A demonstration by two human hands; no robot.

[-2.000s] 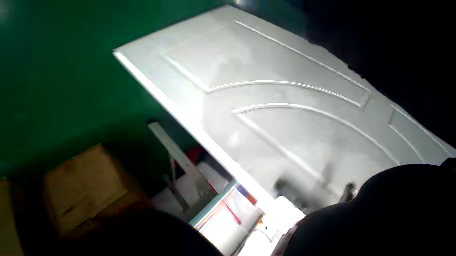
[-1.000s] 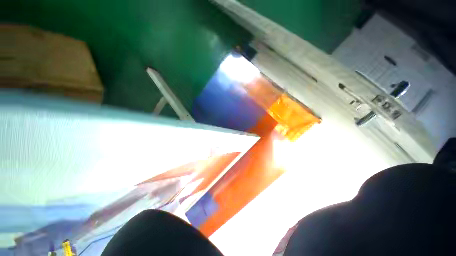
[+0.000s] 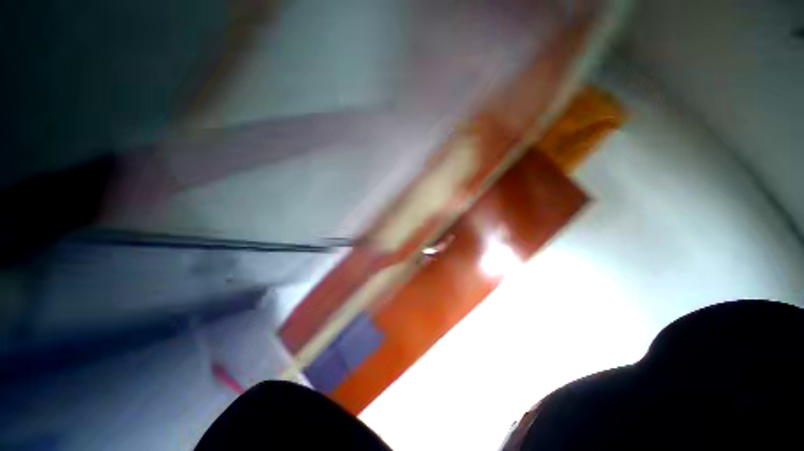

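No hand of mine shows clearly in the blurred head view. An orange-red flat piece (image 3: 441, 295) with a bright glare spot lies slanted across the middle. A purple-blue patch (image 3: 346, 354) is at its lower left end, and a yellow-orange piece (image 3: 582, 128) is at its upper right end. A pale strip runs along its upper left side. A dark shape reaches in from the left edge; I cannot tell what it is.
Two black humps, a smaller one (image 3: 286, 421) and a larger one (image 3: 696, 388), cover parts of the lower edge. A pale, overexposed surface (image 3: 679, 229) lies to the right. Blurred grey and blue shapes fill the left.
The white panel with raised mouldings, the brown box and the green floor have left the view. The orange piece now appears larger and more central. The picture is more blurred.
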